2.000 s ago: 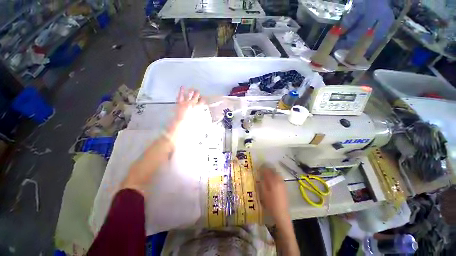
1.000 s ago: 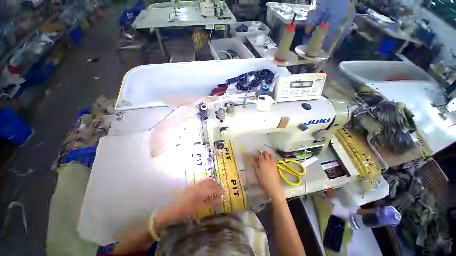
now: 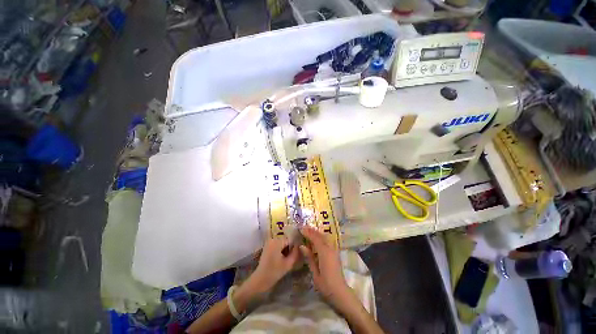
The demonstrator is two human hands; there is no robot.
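My left hand (image 3: 278, 261) and my right hand (image 3: 321, 258) are close together at the front edge of the machine bed, with fingertips bent inward. A thin shiny, purplish line (image 3: 296, 207) runs from near my fingertips towards the needle area, between yellow tapes printed "PIT" (image 3: 317, 199). Whether my fingers pinch it or another small piece is too blurred to tell. A pale beige fabric piece (image 3: 235, 145) lies left of the needle under lamp glare. The white JUKI sewing machine (image 3: 418, 121) stands behind my hands.
Yellow-handled scissors (image 3: 413, 199) lie right of the needle, beside a small beige block (image 3: 351, 194). A white bin (image 3: 222, 72) with dark checked scraps is behind. Olive cloth (image 3: 124, 251) hangs at left. A phone (image 3: 472, 282) and bottle (image 3: 539, 265) are lower right.
My right hand has left the place beside the scissors and come left to meet my left hand at the bed's front edge. My left hand has moved slightly. The view has shifted closer.
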